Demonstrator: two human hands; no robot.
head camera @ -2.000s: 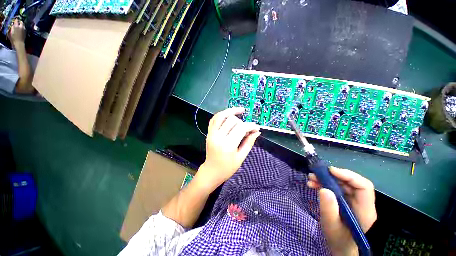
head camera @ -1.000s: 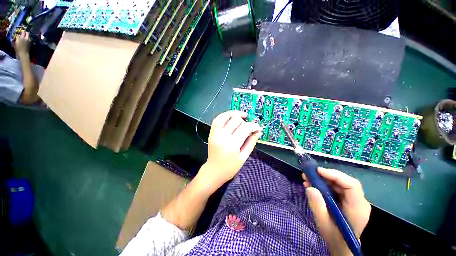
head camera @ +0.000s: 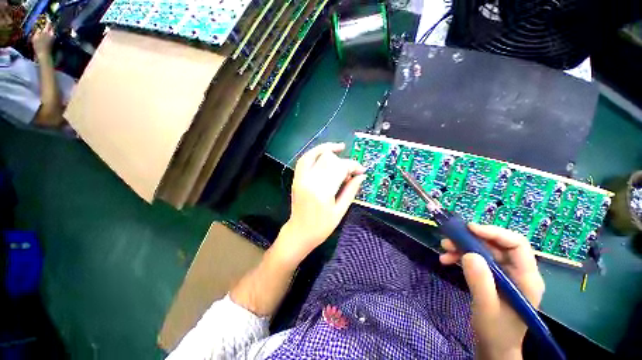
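The green PCB panel [head camera: 486,193] with pale edge rails lies slanted on the bench, against the black plate [head camera: 493,105]. My right hand [head camera: 503,288] holds the dark blue soldering iron [head camera: 493,264]; its thin metal tip points at the left part of the panel. My left hand [head camera: 324,193] is at the panel's left end, thumb and index finger pinched together. The thin solder wire [head camera: 329,123] runs from the spool [head camera: 362,34] down behind my left hand. The wire end at the fingertips is too small to make out clearly.
A tall stack of boards [head camera: 176,19] and brown cardboard sheets [head camera: 144,105] stands at left. A lower cardboard sheet [head camera: 215,281] lies by my left knee. A black fan [head camera: 524,31] is behind the plate, a round pot [head camera: 625,211] at right. Another person's arm [head camera: 48,81] shows far left.
The view has shifted, so the bench things sit further right and lower in the frame. The iron's tip has moved from the panel's middle to nearer its left end, closer to my left hand.
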